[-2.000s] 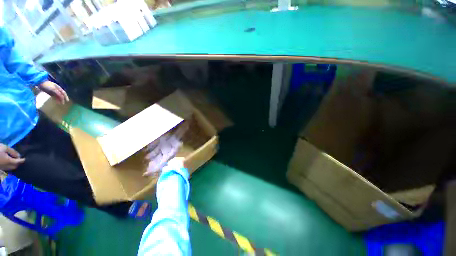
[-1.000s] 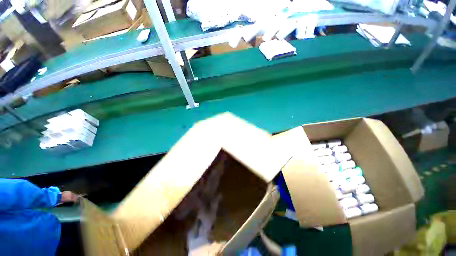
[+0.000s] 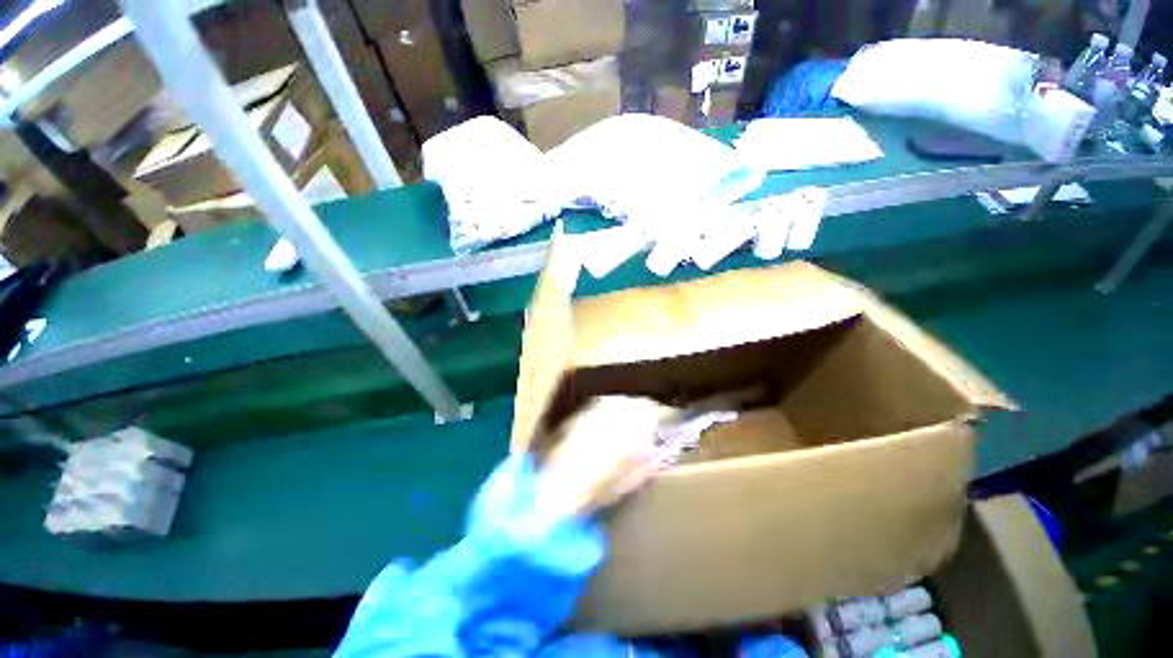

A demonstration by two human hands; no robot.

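A large open carton (image 3: 785,546) is in front of me at bench height, its open side facing me and its flaps up. Some pale paper scraps (image 3: 695,431) lie inside near its left end. My left hand (image 3: 598,456), blurred, is closed over the carton's near left rim. My right hand is not in view; a blue patch at the bottom edge, below the carton, is too cut off to tell. A second carton (image 3: 1023,578) stands below at the right, partly hidden, with rows of white cylinders (image 3: 888,623) in it.
The green bench (image 3: 309,501) runs behind the carton, with stacked white boxes (image 3: 122,482) at its left. A slanted metal post (image 3: 302,231) rises at left. The raised shelf holds white bags (image 3: 656,167) and bottles (image 3: 1113,77). Brown cartons (image 3: 566,97) stand beyond.
The view has turned from the floor to the bench. The carton with scraps has been raised from the floor and moved right, now over the carton of cylinders. The other person has left the view.
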